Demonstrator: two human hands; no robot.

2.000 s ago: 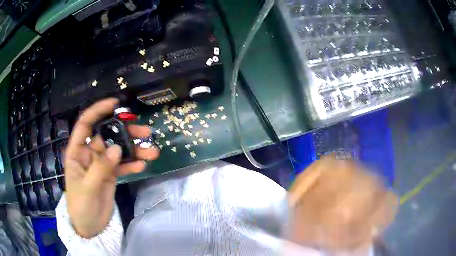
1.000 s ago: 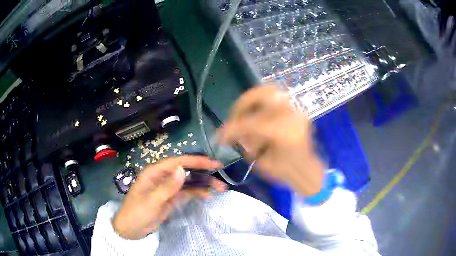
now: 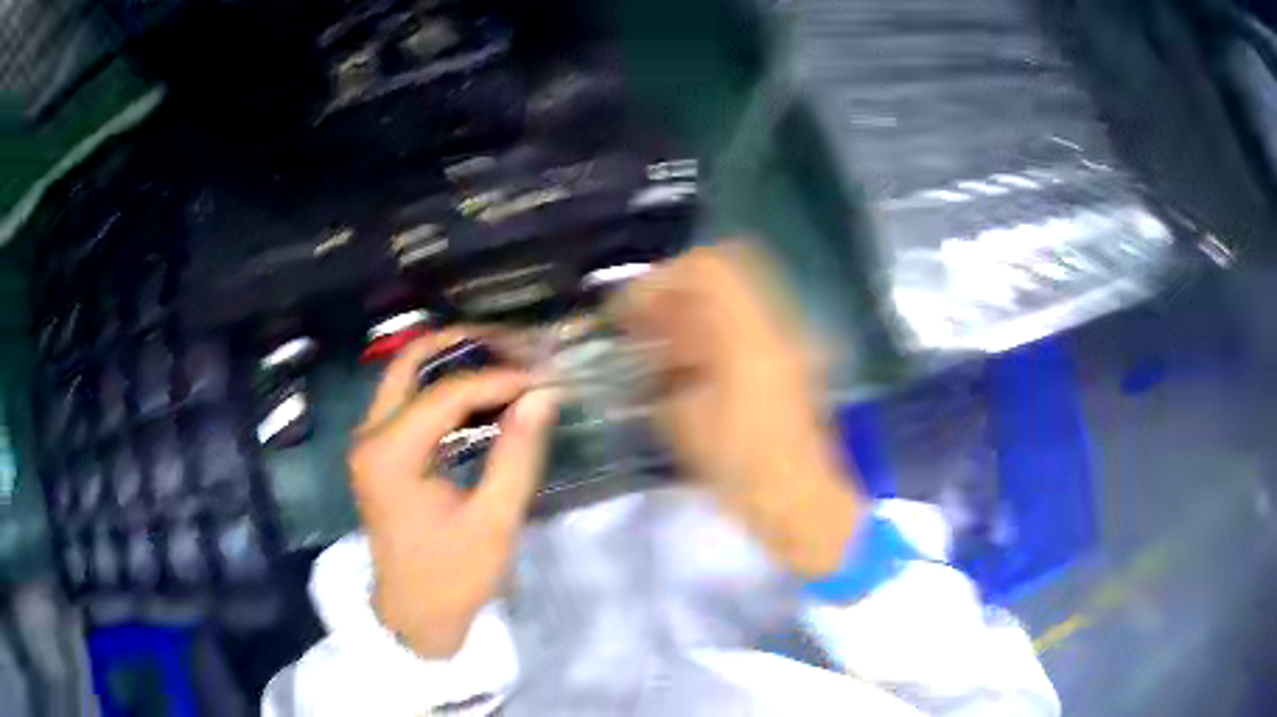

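Observation:
The frame is strongly blurred. My left hand (image 3: 441,483) is left of centre, its fingers curled around what looks like a black watch housing (image 3: 457,362), partly hidden by them. My right hand (image 3: 749,406), with a blue band at the wrist, is just right of it, fingers bent toward the left fingertips. Whether it holds tweezers or a small part cannot be told. Pale small pieces (image 3: 585,336) show as a smear between the hands. Another housing (image 3: 468,446) shows through the gap of my left hand, and one more (image 3: 282,419) lies further left.
The black fixture (image 3: 280,280) is behind the hands, with a red knob (image 3: 398,333) and white knobs at its front. The black compartment tray (image 3: 126,490) is at left, the shiny clear blister tray (image 3: 1022,273) at right. Blue bins (image 3: 1043,462) are below the bench edge.
The view has swung, so the bench appears further right and higher. My left hand has turned with its fingers upward. My right hand has come close to my left fingertips.

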